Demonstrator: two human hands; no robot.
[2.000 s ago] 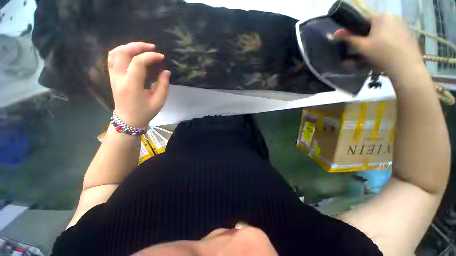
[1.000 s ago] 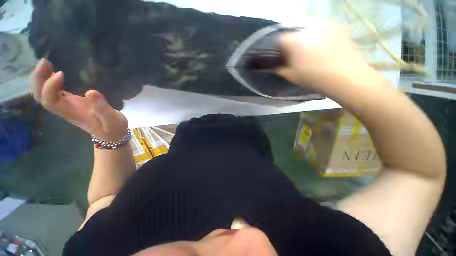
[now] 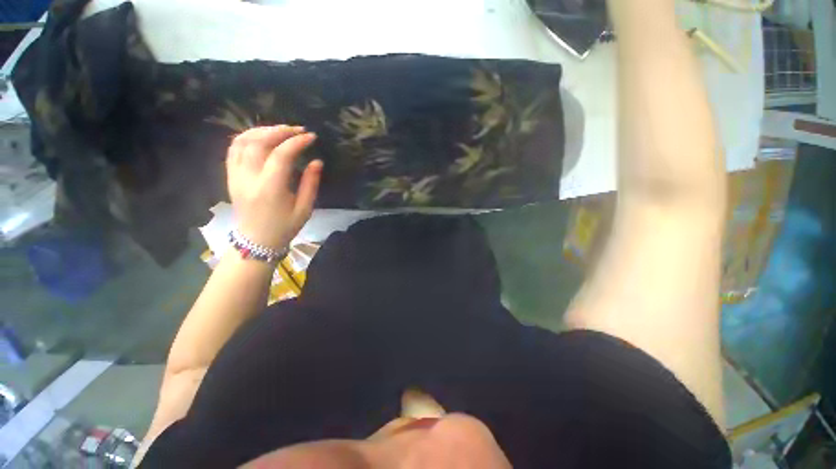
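A black cloth tube with tan leaf print (image 3: 440,128) lies flat along the pale board (image 3: 573,133), its straight end at the right. More of the garment (image 3: 87,110) is bunched and hangs at the left. My left hand (image 3: 270,179) is over the cloth's front edge with fingers curled and apart, holding nothing visible. The iron's pointed tip (image 3: 579,37) shows at the top edge, beyond the cloth. My right forearm reaches up beside it; my right hand is cut off by the top edge.
A taped cardboard box (image 3: 747,220) stands below the table at the right, partly behind my arm. Another taped box (image 3: 286,282) is below my left hand. A blue basket (image 3: 69,266) is at the left. Wire racking (image 3: 786,59) and a beige hose (image 3: 715,48) are at the right.
The iron has moved off the cloth, to the upper right edge, and my right hand has left the picture. My left hand has moved right, over the cloth. The cloth's right end is uncovered.
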